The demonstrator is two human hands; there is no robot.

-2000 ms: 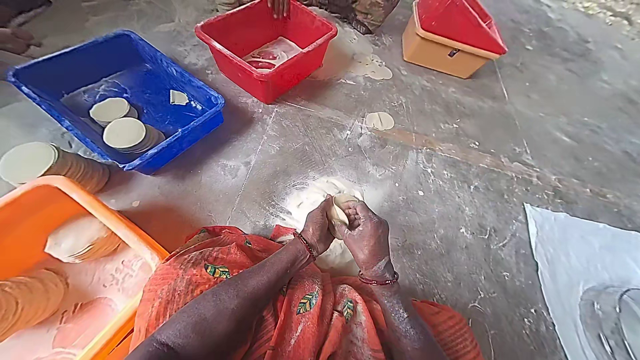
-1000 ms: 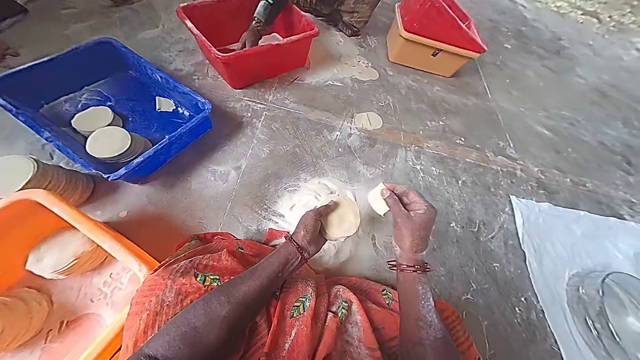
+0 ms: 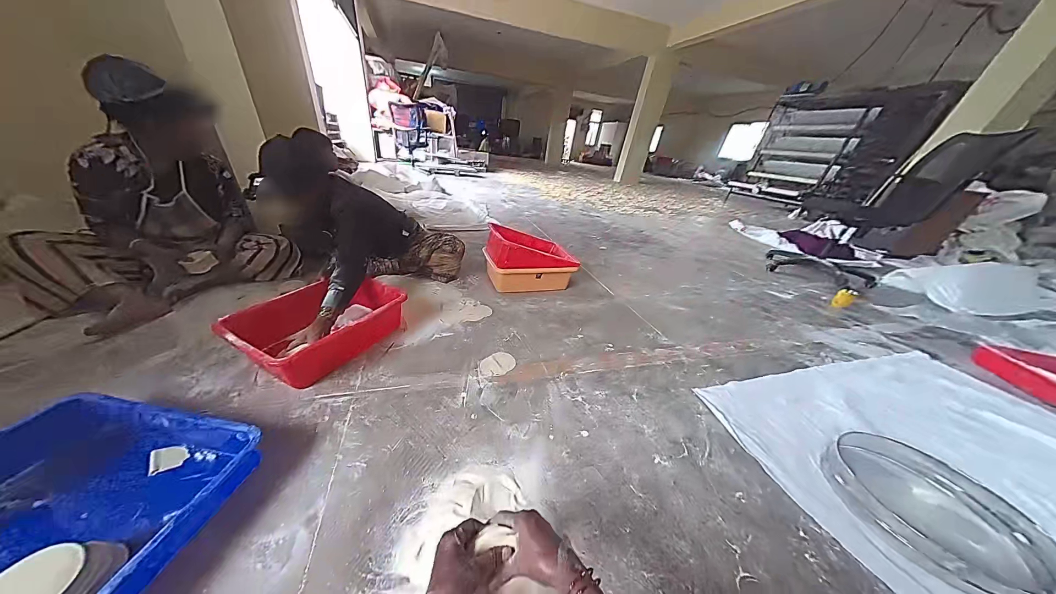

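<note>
Near the bottom centre, my left hand point(image 3: 464, 557) and my right hand point(image 3: 540, 549) are close together, both gripping pale dough discs point(image 3: 495, 538) between them. How many discs they hold cannot be told. White flour point(image 3: 470, 495) lies on the concrete floor just beyond and to the left of my hands. At the lower left, the blue plastic tub point(image 3: 239, 437) holds a stack of dough discs point(image 3: 49, 569) and a loose dough piece point(image 3: 169, 459).
A co-worker reaches into a red tub point(image 3: 309, 375); another person sits behind at the left. Stacked red and orange tubs point(image 3: 528, 279) stand ahead. A flat dough piece point(image 3: 497, 364) lies on the floor. At right, a white sheet point(image 3: 792, 404) bears a clear round lid or tray point(image 3: 932, 503).
The view has tilted up towards the room. My hands, apart one second ago with a dough disc in the left and a smaller piece in the right, have come together.
</note>
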